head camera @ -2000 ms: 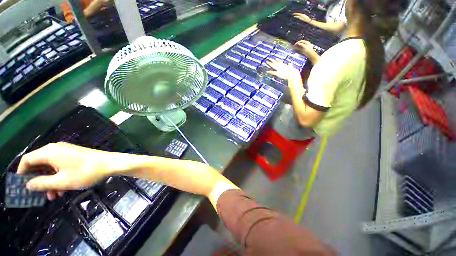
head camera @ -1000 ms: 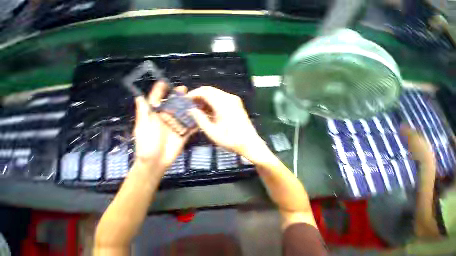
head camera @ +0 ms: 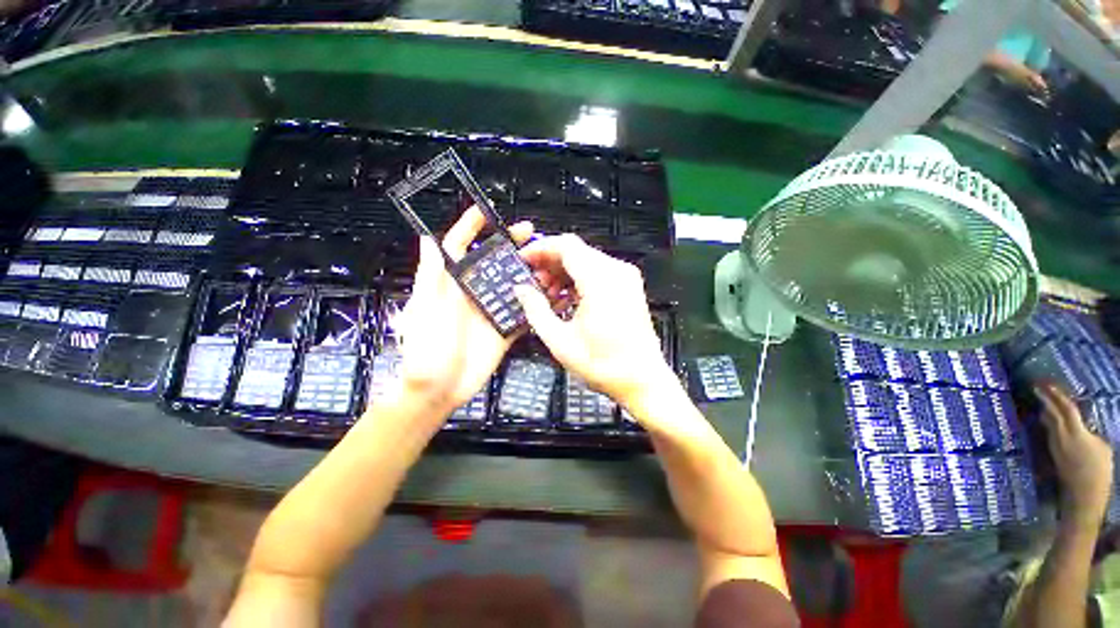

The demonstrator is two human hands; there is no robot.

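Observation:
My left hand [head camera: 442, 325] holds a dark rectangular front housing [head camera: 407, 202] tilted up to the left, its large screen opening at the upper end. A keypad [head camera: 496, 281] lies at the housing's lower end. My right hand [head camera: 601, 321] touches the keypad's right side with thumb and fingers. Whether the keypad is fully seated cannot be told. Below my hands is the black blister tray [head camera: 283, 196], with housings with pale key blocks [head camera: 329, 378] in its near row; my hands hide part of that row.
A green desk fan [head camera: 890, 245] stands right of the tray, its white cord running toward me. A small keypad stack [head camera: 717, 378] lies beside it. Keypad trays [head camera: 940, 490] and another person's hand [head camera: 1078, 456] are at far right. A clear tray [head camera: 123, 356] is at left.
The view has turned from the right back to the bench. My right hand, holding a keypad at first, has met my left hand at the housing. The keypad now lies aligned at the housing's lower end.

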